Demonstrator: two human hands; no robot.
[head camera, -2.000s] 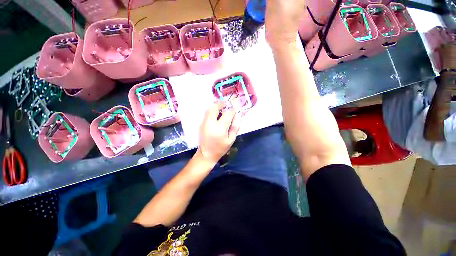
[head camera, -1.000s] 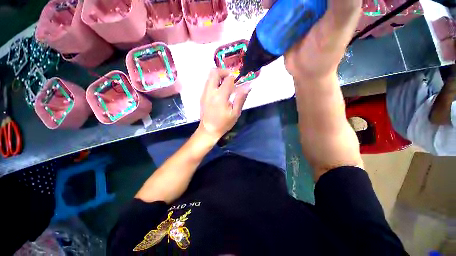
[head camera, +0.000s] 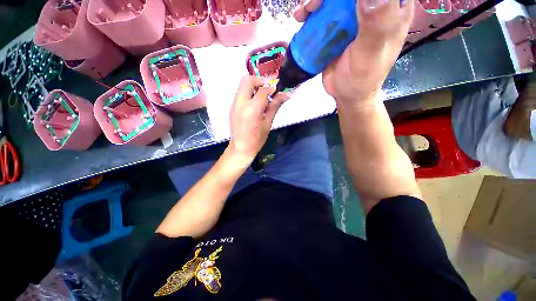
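A pink housing (head camera: 254, 56) with a green frame-shaped board inside its rim stands on the white sheet (head camera: 223, 88). My left hand (head camera: 251, 111) is at its near side, fingers and thumb at the rim, partly hiding it. My right hand (head camera: 367, 56) is closed around a blue electric screwdriver (head camera: 322, 35). The screwdriver's black nose points down into the near part of the housing. The bit tip is hidden by the nose and my left fingers.
Three housings with green frames (head camera: 126, 114) stand at left, with more pink housings (head camera: 126, 29) behind. Loose frames (head camera: 29, 70) and red-handled scissors (head camera: 8, 161) lie far left. Screws (head camera: 282, 8) are heaped behind. A black cord (head camera: 449, 26) crosses right. A person's arm (head camera: 520, 111) is at right.
My right hand has brought the screwdriver from the back of the sheet down to the housing. My left hand stays at the housing. The view has shifted slightly.
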